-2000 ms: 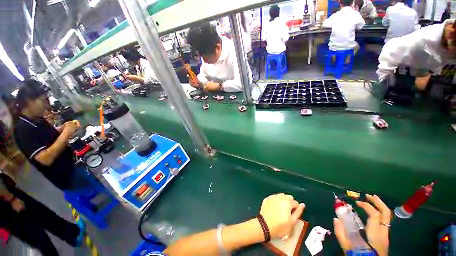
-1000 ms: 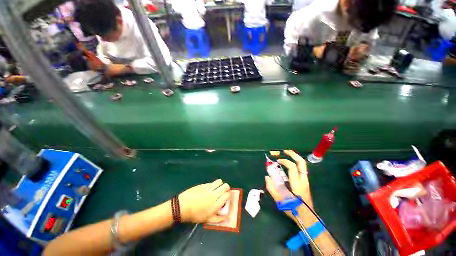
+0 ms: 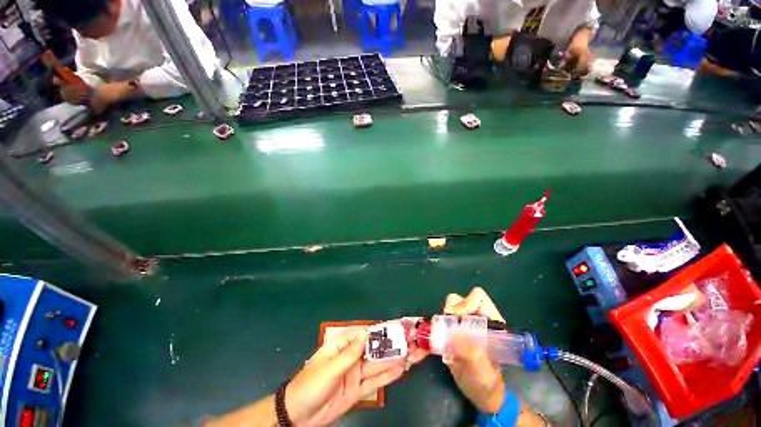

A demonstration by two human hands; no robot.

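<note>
My left hand [image 3: 330, 375] holds a small white-and-dark square module [image 3: 386, 342] in its fingers, face up. My right hand [image 3: 474, 359] grips the clear dispensing syringe [image 3: 501, 344], which lies nearly level. Its red end points left and meets the module's right edge; whether the tip touches is hidden. A blue cap and clear air hose run off to the right. The reddish-brown pressing pad [image 3: 373, 399] lies under my left hand, mostly covered.
A red spare syringe [image 3: 524, 223] stands tilted at the belt edge, with a small yellow block [image 3: 436, 243] left of it. A red bin [image 3: 682, 399] and controller [image 3: 596, 278] are right; a blue-and-white machine [image 3: 42, 334] is left. Modules lie along the green belt [image 3: 334, 183]; people sit beyond.
My left hand has come off the pad and holds a module face up. My right hand has turned the syringe level, its red end at the module. The camera view has swung right.
</note>
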